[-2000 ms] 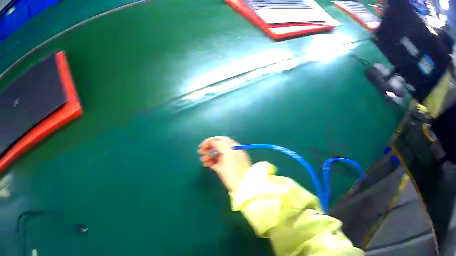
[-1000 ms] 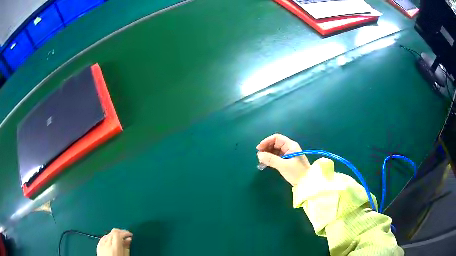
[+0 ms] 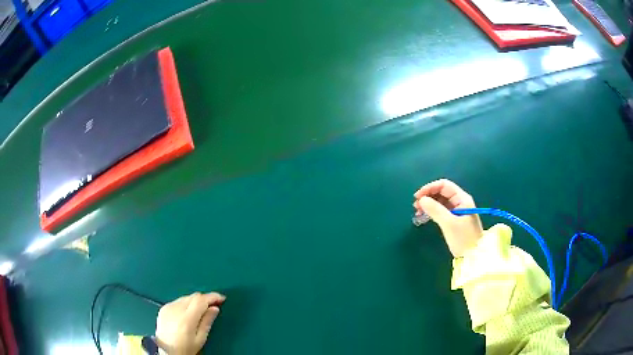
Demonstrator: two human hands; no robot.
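My right hand (image 3: 448, 211) is at the right over the green bench (image 3: 312, 256). It holds the blue network cable (image 3: 517, 220) near its end; the clear plug (image 3: 420, 219) sticks out at the fingertips. My left hand (image 3: 189, 320) is at the lower left, low over the bench, fingers curled, with a dark band on the wrist. The thin black cable (image 3: 114, 286) runs into it; its plug is hidden. A closed dark laptop (image 3: 104, 128) lies on a red-orange foam pad (image 3: 142, 161) at the upper left.
Another red-orange pad (image 3: 510, 36) with a light-coloured flat item on it (image 3: 527, 12) lies at the top right. A further pad is at the corner (image 3: 600, 22). Blue crates (image 3: 59, 19) stand at the upper left. A red object (image 3: 7, 315) is at the left edge.
My left hand has come into view with the black cable. The view has shifted, so the laptop and its pad now show more fully. My right hand still holds the blue cable, now further right in the picture.
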